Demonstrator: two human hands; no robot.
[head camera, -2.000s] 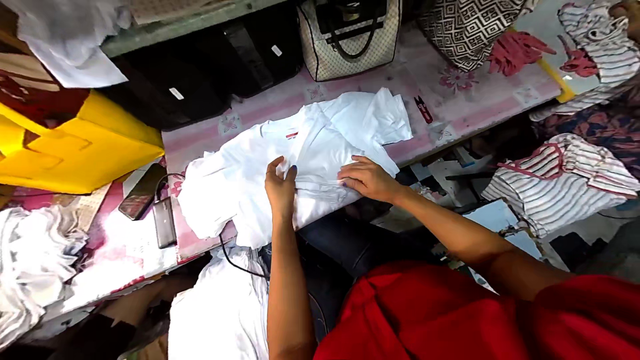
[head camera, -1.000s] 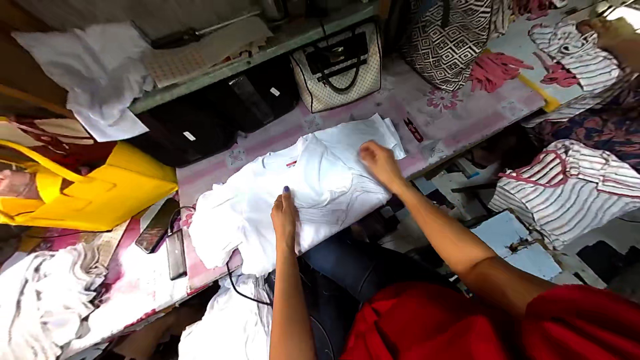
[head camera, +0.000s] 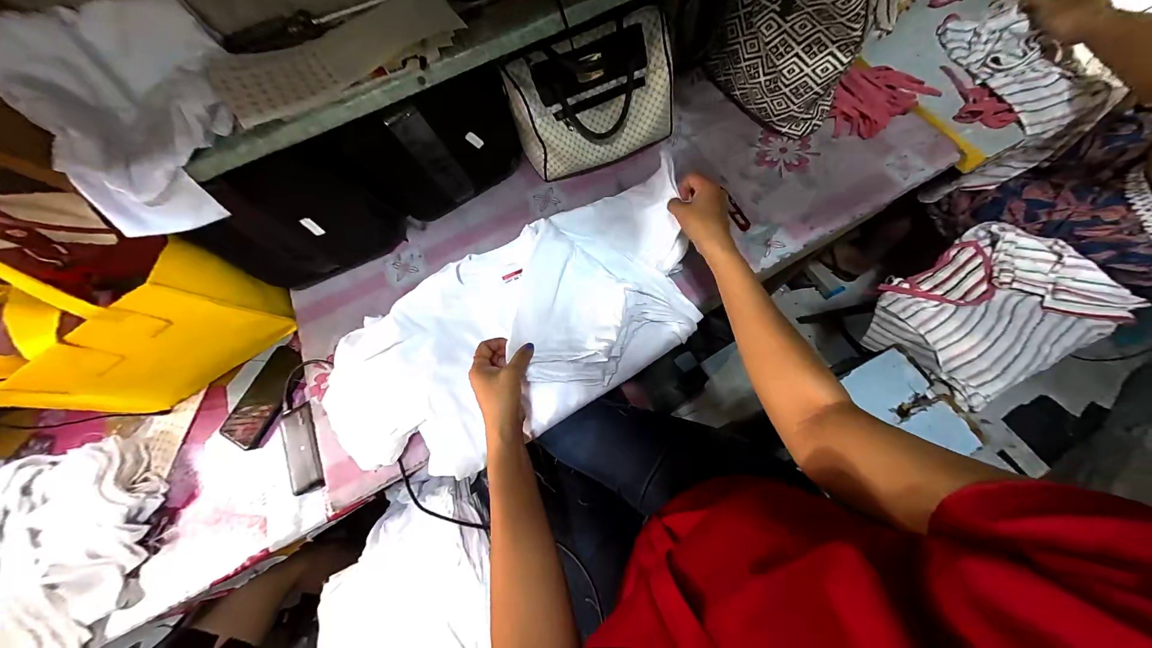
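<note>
White T-shirts lie in a loose stack on the table with the pink floral cover, a small red label at one neckline. My left hand pinches the near edge of the top white shirt between thumb and fingers. At the stack's far right corner, my right hand grips a raised edge of the same shirt. Red thread snips lie just beyond my right hand, partly hidden by it. More white cloth hangs or lies below the table edge, by my lap.
A yellow bag, a phone and a power bank are at left. Black bags and a cream handbag stand behind. Striped garments lie at right, near a sewing machine. Another person's arm shows top right.
My right hand has moved outward to the stack's far right corner and lifted the cloth edge there. My left hand now pinches the near edge. The top shirt's near part is more spread out.
</note>
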